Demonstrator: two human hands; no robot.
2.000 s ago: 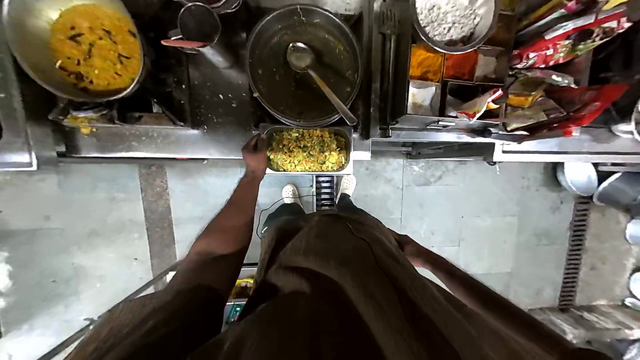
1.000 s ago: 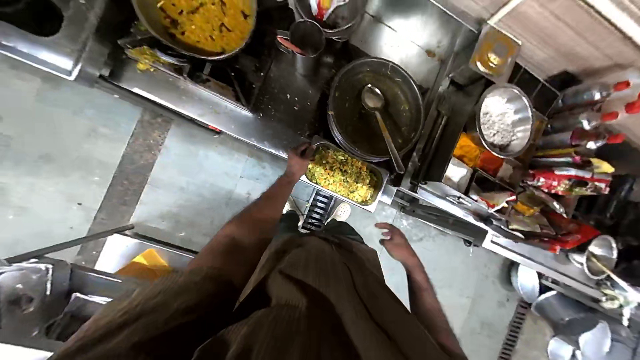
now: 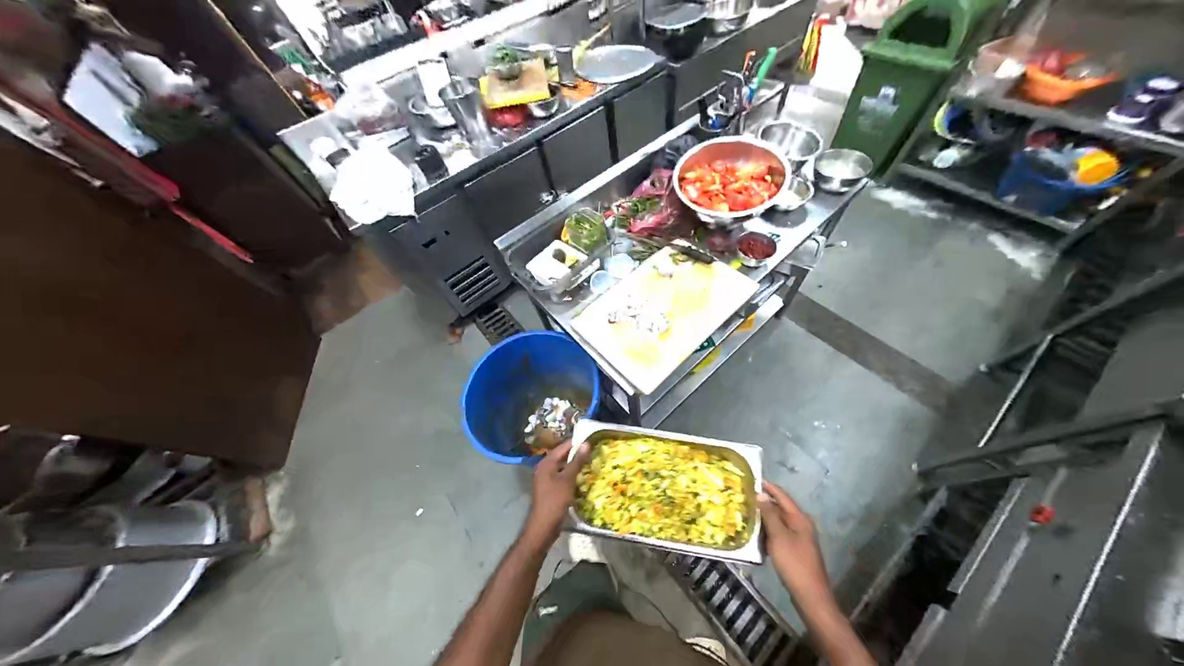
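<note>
A rectangular steel pan [image 3: 755, 504] full of yellow chopped vegetables [image 3: 666, 490] is held level in front of my body. My left hand [image 3: 557, 481] grips its left end, thumb over the rim. At the opposite end, my right hand [image 3: 786, 527] holds the rim, its fingers partly hidden by the pan. Just beyond the pan's left corner stands a blue bucket [image 3: 481, 407] with scraps inside. Past the pan is a steel table with a white cutting board [image 3: 661, 314] and a steel bowl of cut tomatoes [image 3: 731, 185].
A steel counter [image 3: 536, 139] with vessels runs behind the table. At the upper right are a green bin [image 3: 897, 92] and a rack [image 3: 980, 190] with baskets. A floor drain grate [image 3: 731, 601] lies below the pan, and large metal vessels [image 3: 139, 564] are at the lower left.
The view has swung from the stove to the table and bucket. My right hand, free a second ago, now holds the pan's right end; the pan has left the stove's edge.
</note>
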